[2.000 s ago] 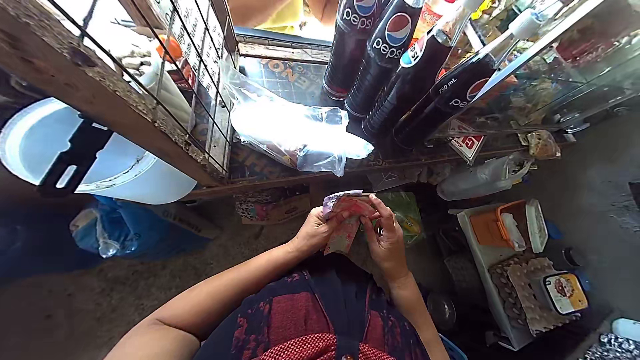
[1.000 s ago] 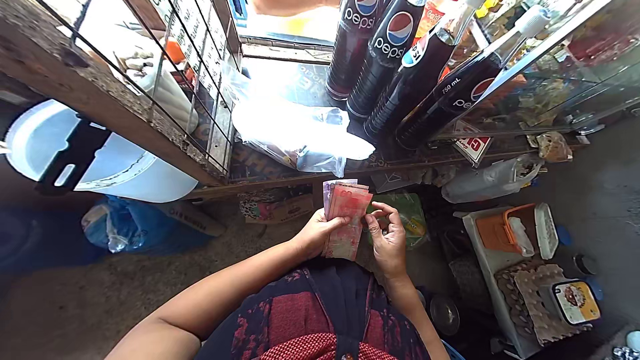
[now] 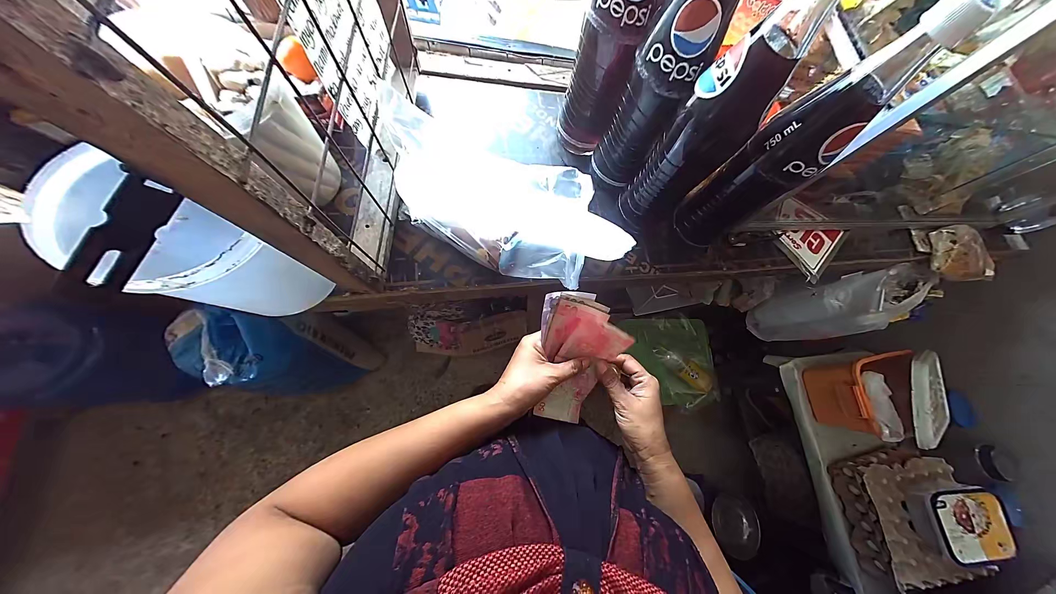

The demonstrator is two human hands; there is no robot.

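Held in front of my chest is a small stack of banknotes [image 3: 582, 334], mostly reddish, with purplish ones at its left edge. My left hand [image 3: 535, 375] grips the stack from the left, its thumb lying across the notes. On the right, my right hand [image 3: 634, 396] pinches the lower edge of a reddish note between thumb and fingers. That note fans out to the right from the others. The lower ends of the notes hang below my hands. Just beyond the stack, a clear plastic bag [image 3: 511, 214] with bright, glare-washed contents lies on the counter.
Several Pepsi bottles [image 3: 660, 91] stand on the counter [image 3: 487, 107] at the right. A wire-mesh wooden frame [image 3: 247, 165] borders its left. Below are a white bucket [image 3: 239, 264], a blue plastic bag [image 3: 264, 355], a green pack [image 3: 672, 359], an orange container [image 3: 841, 396] and egg trays [image 3: 899, 511].
The notes were folded over between both hands two seconds ago, then upright in my left hand. My right hand, beside the stack a second ago, now pinches a note that is fanned out rightward.
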